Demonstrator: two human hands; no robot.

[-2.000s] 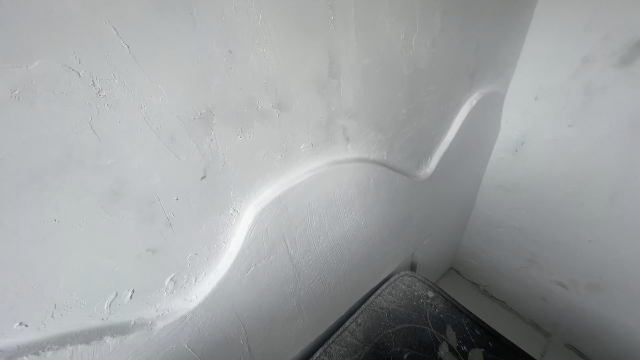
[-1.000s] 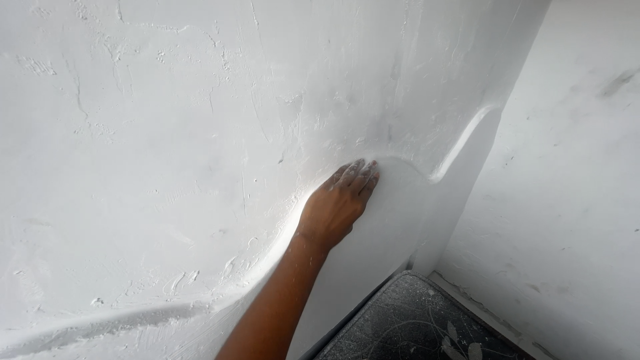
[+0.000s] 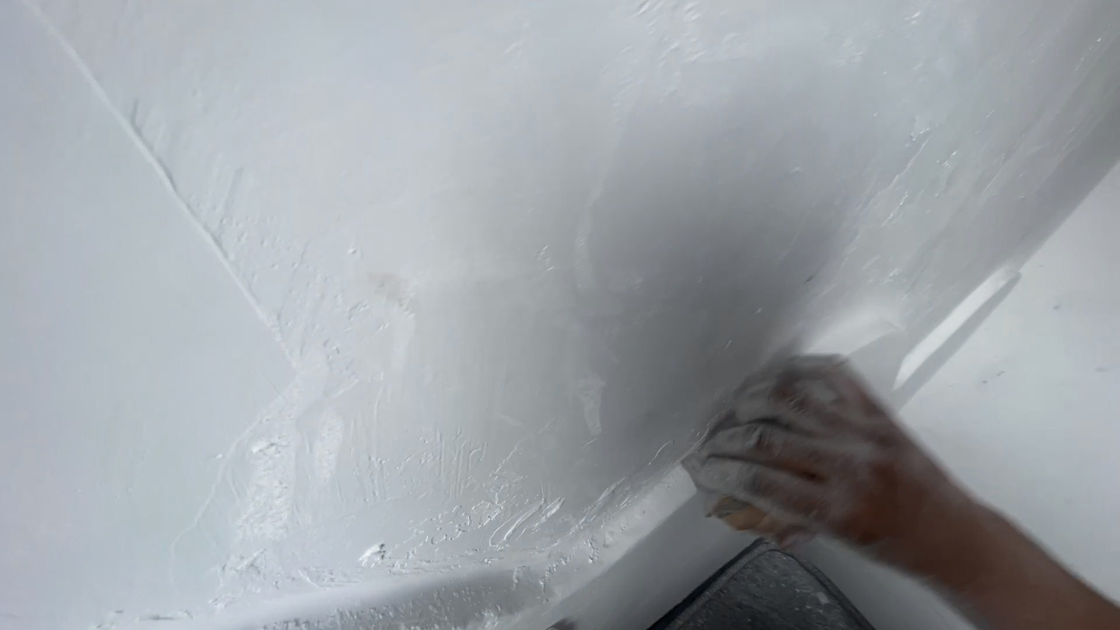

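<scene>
My right hand, blurred and coated in white dust, reaches in from the lower right. Its fingers are bent against the curved raised edge on a white plastered wall. A tan patch shows under the fingers; whether it is skin or a held piece is unclear. Beyond the hand, the edge goes on as a bright, slanting strip. Rough plaster marks and loose crumbs cover the wall left of the hand. My left hand cannot be made out.
A dark, dusty panel with a rounded corner stands below my right hand. A second white wall meets the plastered one at the right. A thin diagonal ridge runs down the wall at upper left.
A hand reaching from the bottom, probably my left, lay on the curved edge one second ago and is gone from there. My right hand has come in from the right. The view has shifted strongly.
</scene>
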